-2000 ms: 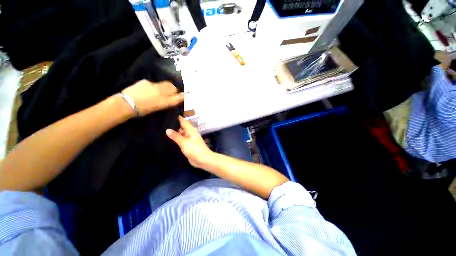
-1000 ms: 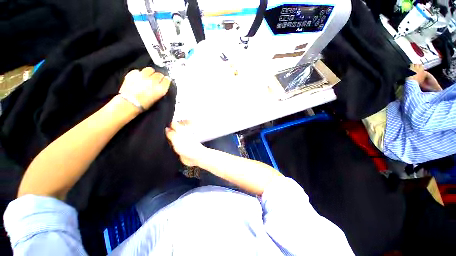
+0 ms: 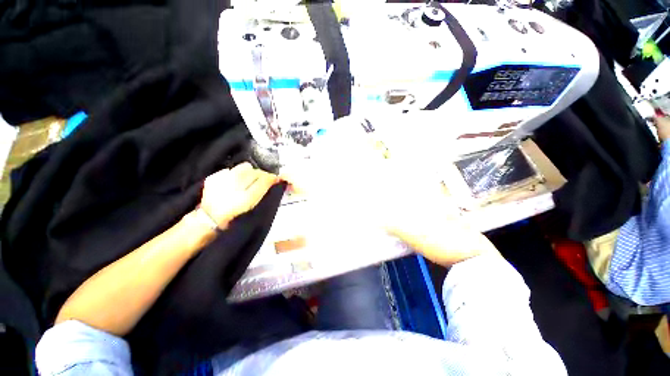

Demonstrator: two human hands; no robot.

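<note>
Black fabric lies in a large dark mass left of the needle and drapes over the table's left side. My left hand pinches the fabric edge between its fingertips, just in front of the presser foot area of the white sewing machine. My right hand is over the front of the white table top, apart from the fabric. Its fingers are washed out by glare, so their pose and any held thing are unclear. Thread snips lie right of the needle, partly lost in glare.
A dark rectangle under clear wrap lies in a tan tray on the right of the table. Black straps cross the machine arm. A blue crate is below the table. Another person's striped sleeve shows at the far right.
My right hand has left the fabric edge and moved right over the table. My left hand stays at the fabric near the needle. The view has shifted, so the machine sits lower and further right.
</note>
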